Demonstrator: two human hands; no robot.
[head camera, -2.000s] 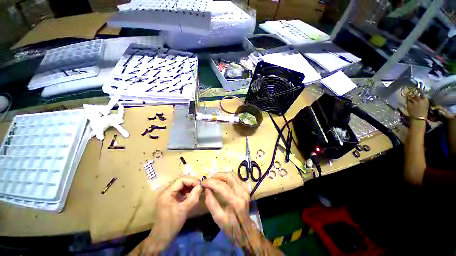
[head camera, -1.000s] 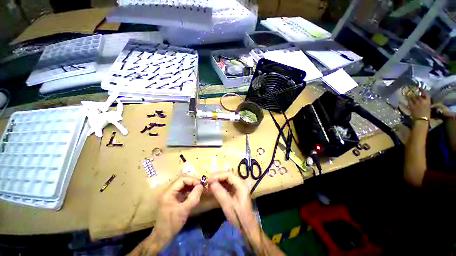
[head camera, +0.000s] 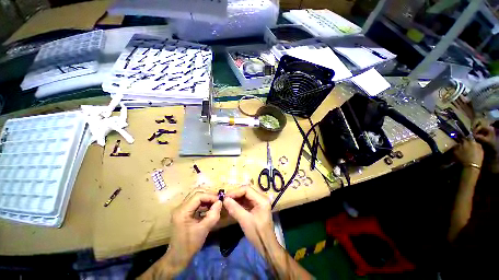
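A small dark part (head camera: 221, 194) is held between the fingertips of both hands, low over the front edge of the tan board. My left hand (head camera: 196, 214) pinches it from the left between thumb and finger. My right hand (head camera: 249, 210) pinches it from the right. The part is too small to tell its exact shape. Both hands are bare. A short dark strip (head camera: 197, 169) and a sheet of small white pads (head camera: 158, 179) lie on the board beyond my left hand.
Scissors (head camera: 270, 178) and several small rings (head camera: 302, 180) lie right of centre. A metal stand (head camera: 224, 143) bears a tube, with a round tin (head camera: 271, 121) beside it. The black fan (head camera: 301, 86) and soldering station (head camera: 355, 131) stand right. A pocketed tray (head camera: 38, 164) lies left. Another person's hands show right.
My hands have parted slightly from two seconds ago and the dark part shows more between my fingertips. The view has shifted a little. The other person's arms at right have moved lower.
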